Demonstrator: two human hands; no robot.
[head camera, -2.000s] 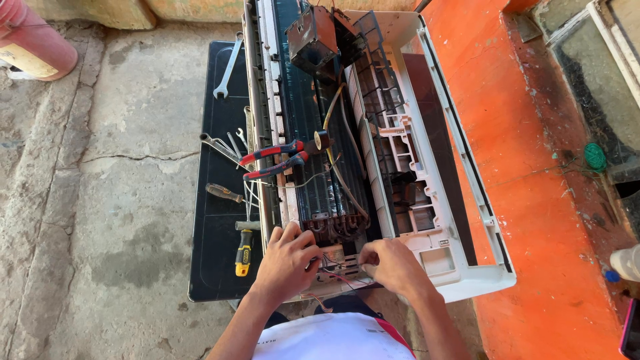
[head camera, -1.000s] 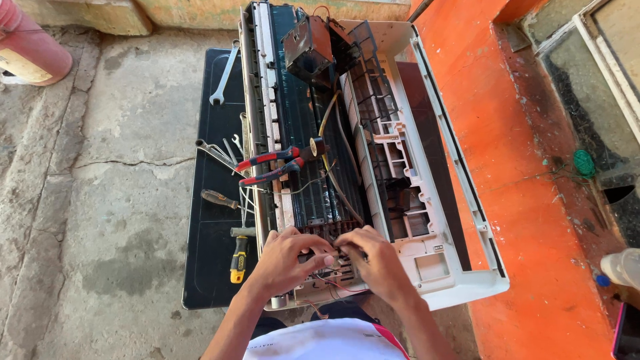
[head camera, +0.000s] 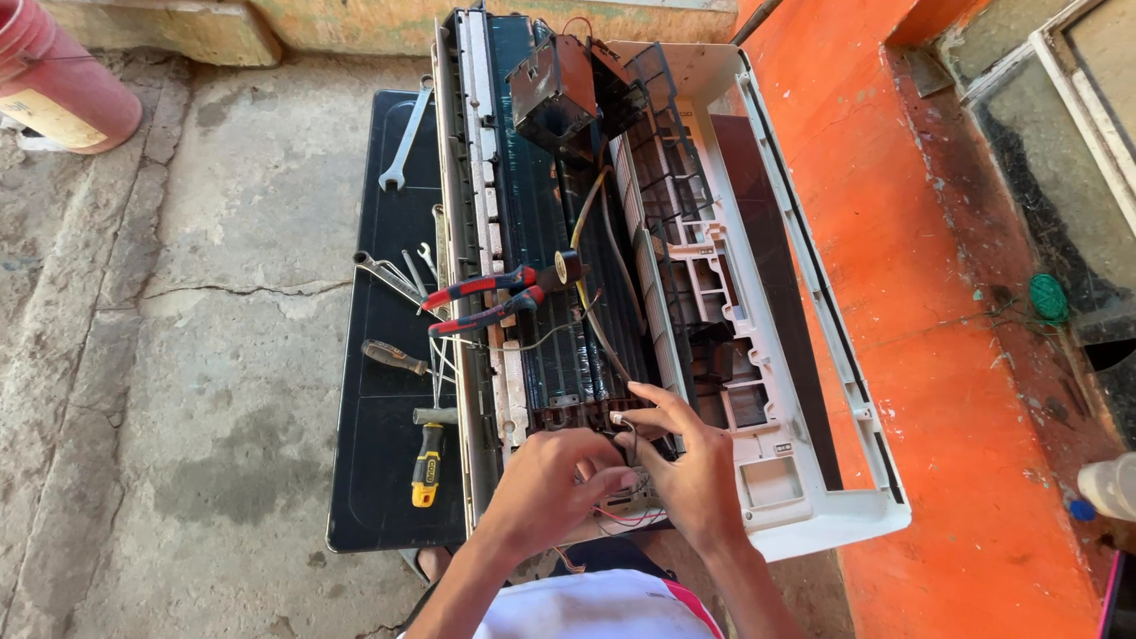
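Note:
The indoor unit of a split air conditioner (head camera: 555, 355) lies opened, its dark finned coil showing. Over its near end, my left hand (head camera: 568, 484) has curled fingers; whether they grip a wire cannot be told. Beside it, my right hand (head camera: 683, 453) holds a thin dark wire with a small white connector (head camera: 617, 417) between thumb and fingers. Red wires (head camera: 630, 515) run below both hands. Red-and-blue pliers (head camera: 497, 302) rest across the unit, near a roll of tape (head camera: 565, 266). A dark metal box (head camera: 555, 93) sits at the far end.
A black panel (head camera: 399, 479) under the unit bears a wrench (head camera: 408, 138), several other wrenches, a wooden-handled screwdriver (head camera: 395, 357) and a yellow-and-black handled tool (head camera: 427, 466). The white plastic cover (head camera: 825, 524) lies right, by an orange wall (head camera: 852, 222). A pink bucket (head camera: 75, 80) stands far left.
My right hand has lifted slightly and spread its fingers, with the white connector now showing. My left hand has stayed over the unit's near end.

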